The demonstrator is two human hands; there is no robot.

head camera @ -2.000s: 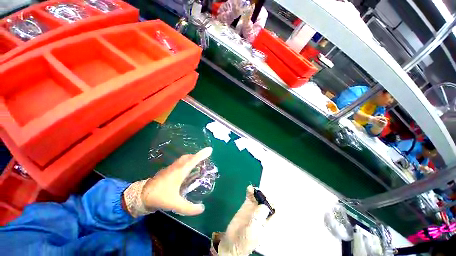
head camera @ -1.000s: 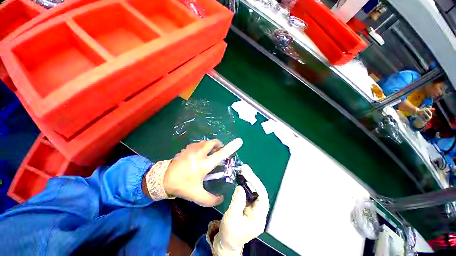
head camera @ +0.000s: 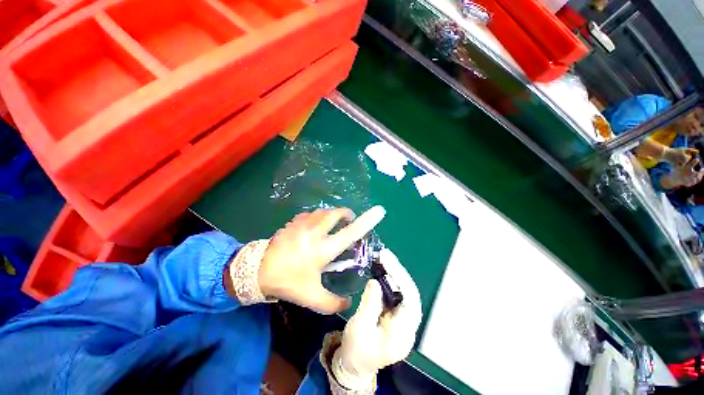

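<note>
My left hand (head camera: 305, 258), in a white glove with a ribbed cuff, curves around a glossy, palm-sized workpiece (head camera: 357, 261) with bright reflections. My right hand (head camera: 382, 328), also gloved, holds a small black item (head camera: 385, 285) between thumb and fingers, its upper end at the workpiece's right side. The left fingers hide part of the workpiece. Whether the black item touches it is hard to tell. A clear plastic bag (head camera: 320, 173) lies on the green mat (head camera: 413, 231) just beyond my left hand.
Stacked orange-red foam trays (head camera: 201, 96) stand at the left. White paper pieces (head camera: 386, 159) lie at the mat's far edge, a white pad (head camera: 502, 297) at the right with a bagged item (head camera: 577, 330) on its far end. Beyond runs a green belt (head camera: 463, 146); a person (head camera: 656, 146) sits across it.
My right hand has brought the black item leftward to the workpiece, and my left hand has closed in around it. The view has shifted, so the trays and pad appear displaced.
</note>
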